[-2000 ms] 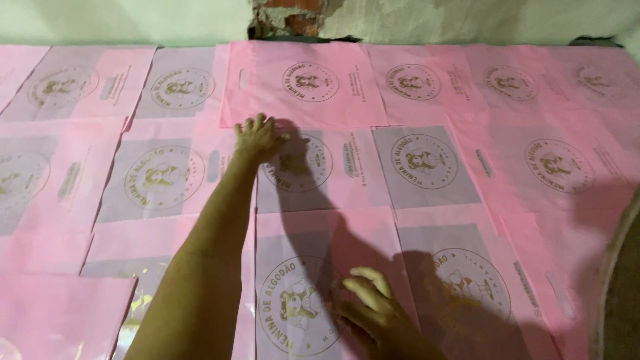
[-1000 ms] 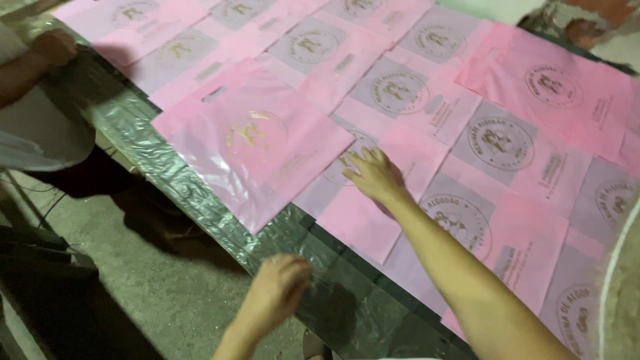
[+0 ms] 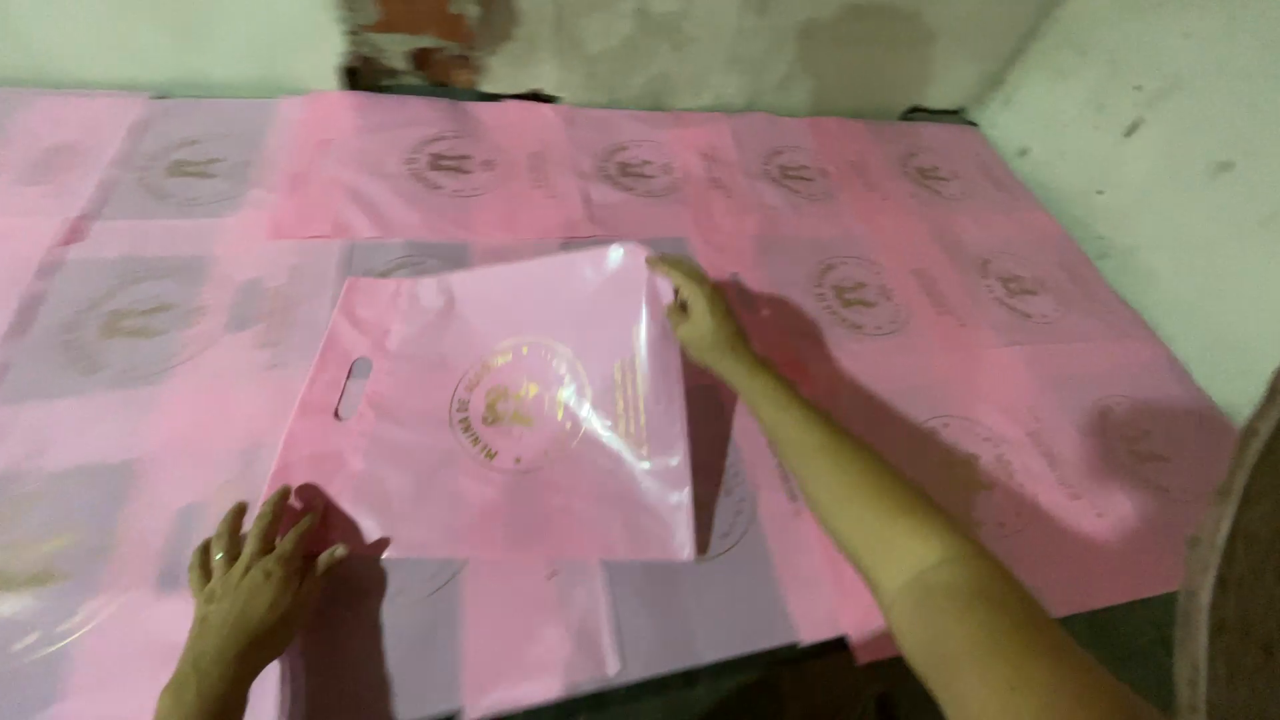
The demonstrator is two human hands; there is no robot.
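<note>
A pink plastic bag with a die-cut handle slot and a round gold print lies over other bags in the middle. Its far right corner is lifted, pinched between the fingers of my right hand. My left hand, a ring on one finger, rests with fingers apart at the bag's near left corner. Under and around it, printed pink bags overlap in rows, some parts looking greyish. More of them lie to the right, partly in the shadow of my right arm.
Behind the bags rises a pale wall with exposed brick. Another wall stands at the right. The table's dark near edge shows below the bags. A brown, light-rimmed object fills the lower right edge.
The view has swung back toward the wall. A bag that lay loose at the table's edge a second ago seems to be the one now in the middle, its corner in my right hand.
</note>
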